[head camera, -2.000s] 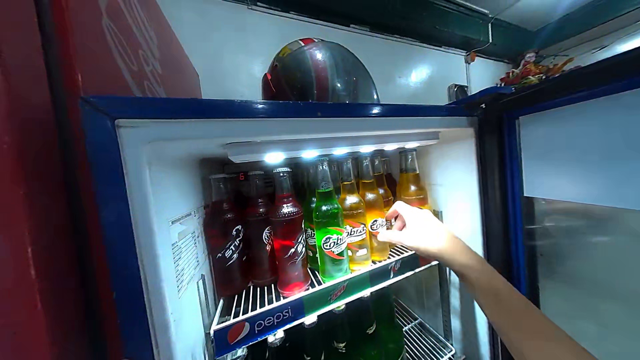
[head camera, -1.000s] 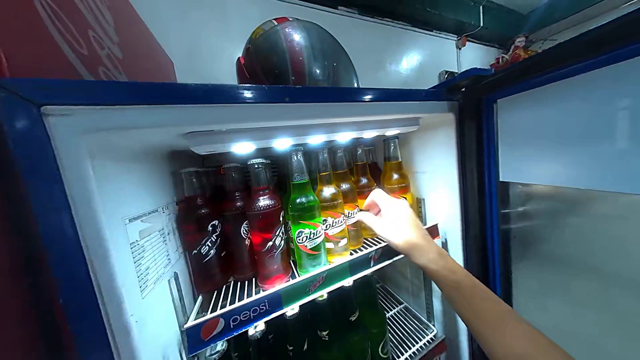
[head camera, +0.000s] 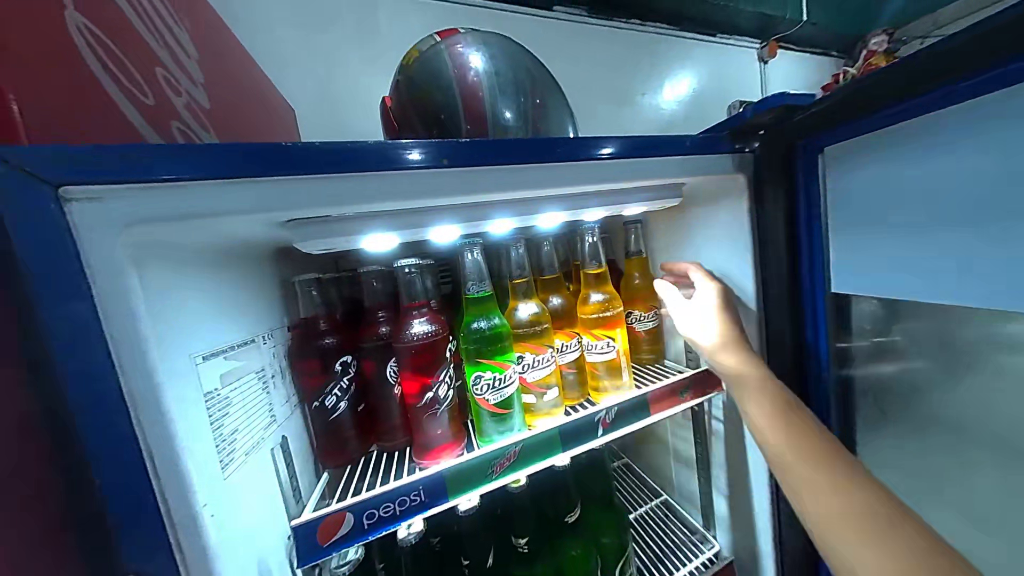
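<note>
My right hand (head camera: 700, 312) is raised beside the rightmost yellow Cobra glass bottle (head camera: 642, 308), its fingers apart and nothing held in them. Left of that bottle, another yellow bottle (head camera: 604, 320) stands at the front of the wire shelf (head camera: 384, 472), among further yellow ones. A green Cobra bottle (head camera: 490, 352) stands between these and the dark red Sting bottles (head camera: 428, 360) on the left side. All of them are upright and capped. My left hand is out of view.
The blue-framed fridge door (head camera: 816, 240) stands open at the right. A motorcycle helmet (head camera: 480, 84) rests on top of the fridge. Large dark green bottles (head camera: 520, 532) fill part of the lower wire rack (head camera: 660, 520). A label sheet (head camera: 240, 400) is on the inner left wall.
My right hand was at the front yellow bottles and has moved right, away from them. A yellow bottle now stands at the shelf front where the hand was.
</note>
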